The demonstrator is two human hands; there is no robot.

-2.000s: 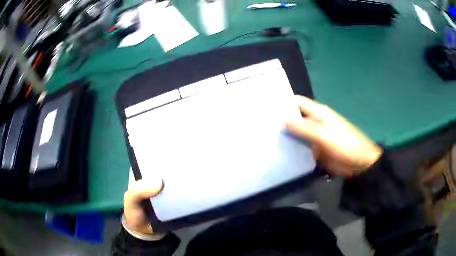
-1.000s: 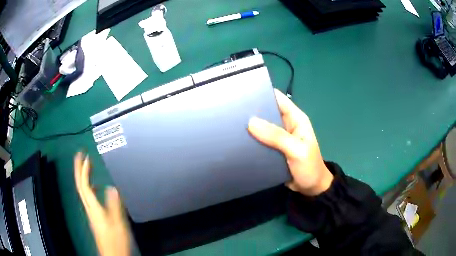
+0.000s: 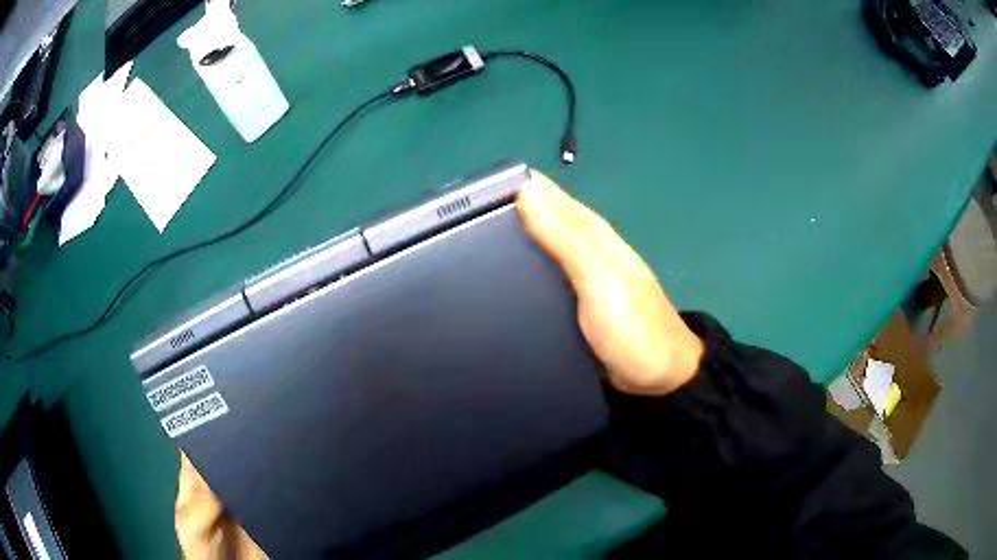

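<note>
A closed mini laptop [image 3: 405,383] is held tilted over the green bench. Its dark grey cover faces me, with the silver hinge edge at the far side and two small white labels at the left corner. My right hand [image 3: 618,295] grips its right side, fingers hidden beneath or behind it. My left hand [image 3: 208,514] holds the lower left edge, partly cut off by the picture's bottom edge and mostly hidden by the laptop.
A black cable with an inline module [image 3: 446,70] lies beyond the laptop, its plug loose. White papers [image 3: 153,153] and a white tag-shaped item [image 3: 243,93] lie far left. A black unit [image 3: 38,492] is at the lower left. A black looped item [image 3: 924,42] is far right.
My left hand was off the laptop and now holds its left side. The laptop has moved down and left in view, away from the cable module. My right hand has shifted toward its far right corner.
</note>
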